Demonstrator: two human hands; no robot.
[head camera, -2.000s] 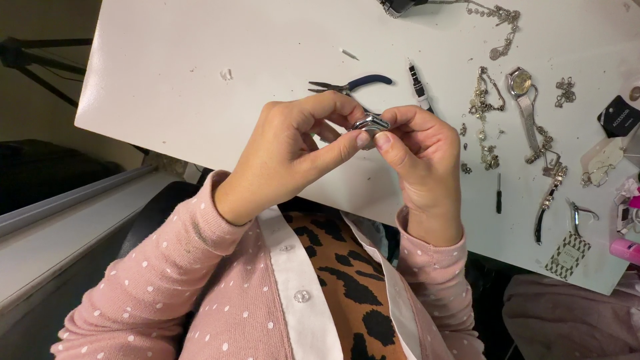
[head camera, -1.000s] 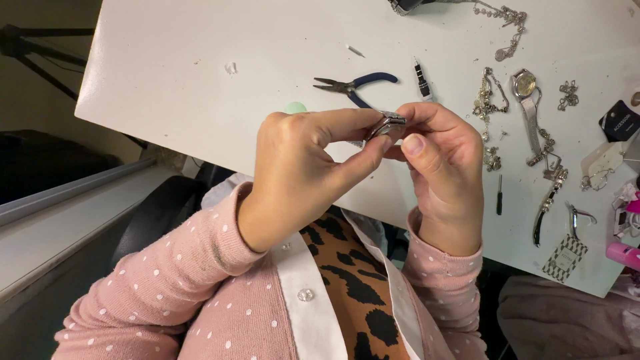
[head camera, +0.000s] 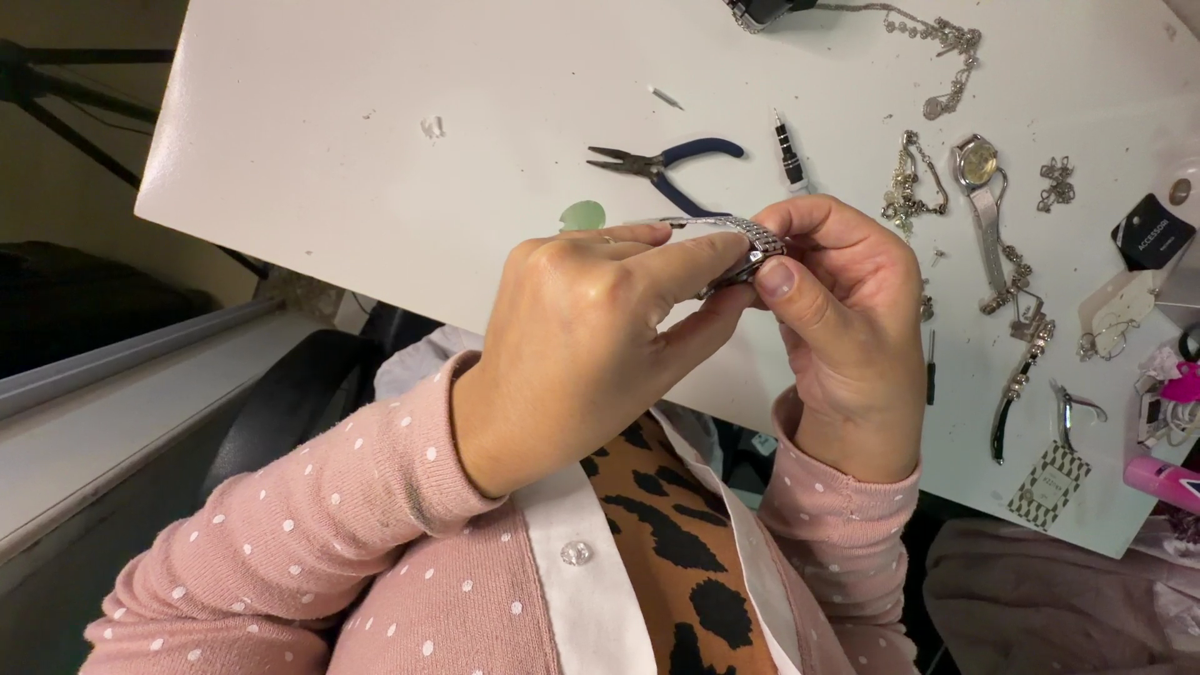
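A silver metal-link wristwatch is held between both hands above the front of the white table. My left hand pinches the watch near its case, which is partly hidden by the fingers. My right hand grips the other side of it with thumb and fingers. Just beyond the hands lie pliers with dark blue handles, their jaws apart. A precision screwdriver lies to their right, its lower end close to my right fingers. A green round piece rests behind my left hand.
On the right of the white table lie a watch with a light strap, a charm bracelet, a black-and-silver bracelet, a thin dark tool, a black card and a patterned card. A dark chair stands at lower left.
Both hands have moved to the right with the watch. More of its link band now shows above the fingers, and the green piece is more exposed than a second ago.
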